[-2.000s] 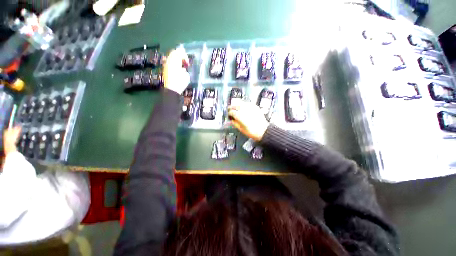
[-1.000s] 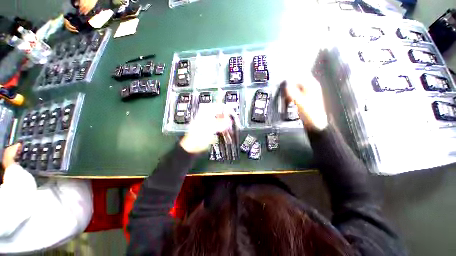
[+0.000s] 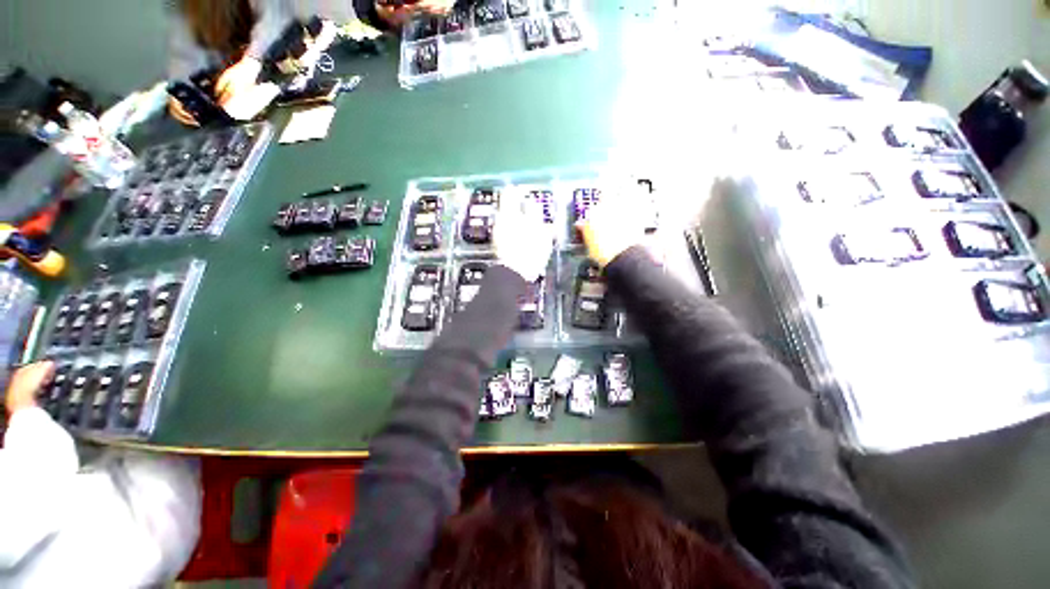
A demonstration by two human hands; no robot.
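A clear blister tray [image 3: 392,313] with two rows of pockets lies in front of me, holding black phone housings [image 3: 425,297]. My left hand [image 3: 525,242] is over the back row near the middle, overexposed. My right hand [image 3: 610,230] is over the back row just right of it, partly washed out by glare. Both hands hide the housings under them, and I cannot tell what the fingers hold. Several small keypads [image 3: 541,397] lie loose along the tray's near edge. Tweezers [image 3: 699,260] seem to lie right of the tray.
Black blocks [image 3: 331,255] stand in two short rows left of the tray, with a thin rod [image 3: 335,189] behind. Stacked trays with bezels [image 3: 875,403] fill the right. Other filled trays [image 3: 173,345] stand left and far. Neighbours' hands [image 3: 29,383] show at left and far side.
Both hands have moved to the tray's back row; the left came from the near edge, the right from the right side. More keypads show at the near edge. The view has shifted, showing more beyond.
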